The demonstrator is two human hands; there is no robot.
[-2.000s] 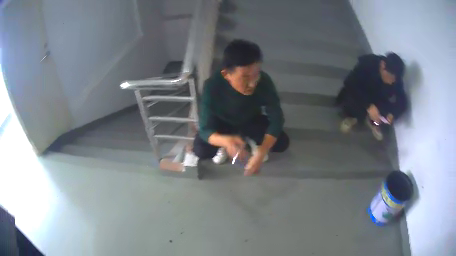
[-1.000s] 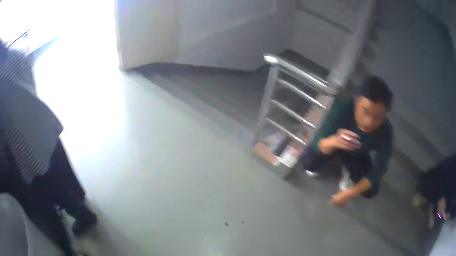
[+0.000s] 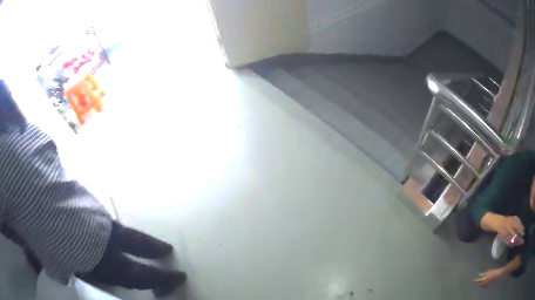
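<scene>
Neither of my hands is in the picture. Nearest in front of me is a grey landing floor (image 3: 264,187). A person in a striped top and dark trousers (image 3: 64,205) stands at the left, with the head cut off by the edge. A person in green (image 3: 504,187) squats at the right edge by the stair handrail (image 3: 469,120), partly out of view. Something small and pinkish (image 3: 514,239) shows in that person's raised hand; I cannot tell what it is.
Steps (image 3: 346,111) lead down behind the handrail. A pale door (image 3: 264,35) stands at the top beside a very bright opening. An orange stool (image 3: 85,98) shows in the glare at the upper left. Cardboard (image 3: 419,198) lies at the rail's foot.
My view has turned left. The squatting person and handrail have shifted to the right edge, the dark-clothed person and bucket have left view, and the striped-top person and stool have come into view.
</scene>
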